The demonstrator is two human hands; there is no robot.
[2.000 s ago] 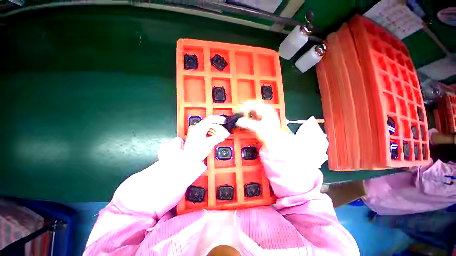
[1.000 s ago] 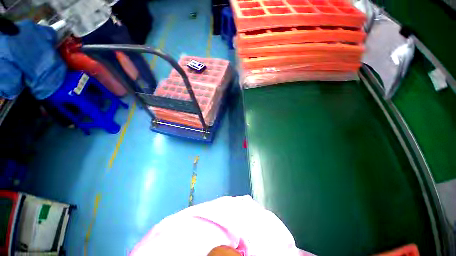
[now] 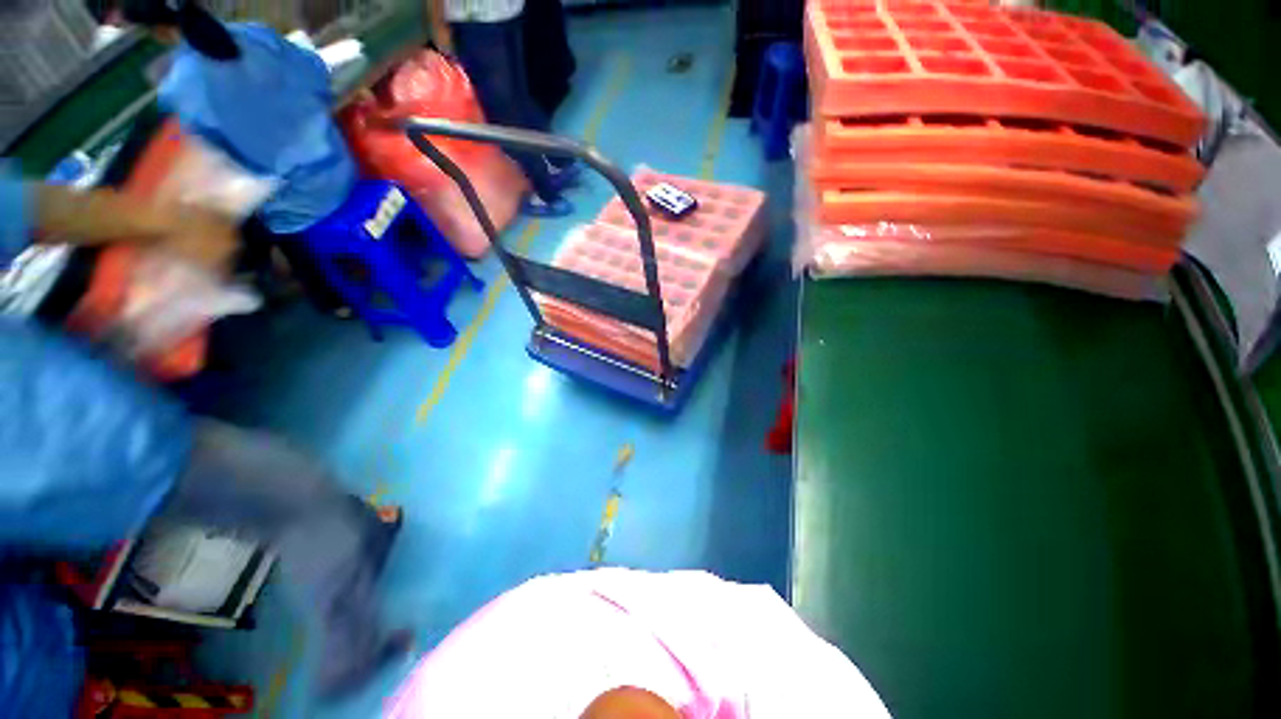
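Note:
Neither of my hands is in the picture. Only my pink-and-white smock [image 3: 632,639] shows at the bottom edge, with the upper part overexposed. Nearest before me is the glossy dark green bench top [image 3: 1012,492] on the right. A stack of orange-red compartment trays [image 3: 1004,169] stands at its far end. The pockets of the top tray look empty. Clear wrapping shows around the lowest part of the stack. No black watch case can be seen in it.
A hand cart [image 3: 604,372] with wrapped orange trays [image 3: 646,260] and a small dark item on top stands on the blue floor. A blurred person in blue [image 3: 84,436] is at left. Another person in blue [image 3: 267,120] is near a blue stool [image 3: 386,260]. A red bag [image 3: 443,148] lies behind.
The view has turned from my work tray and both hands to the aisle on the left. Since one second ago, cart and stack have shifted right in view and a blurred person has appeared at left.

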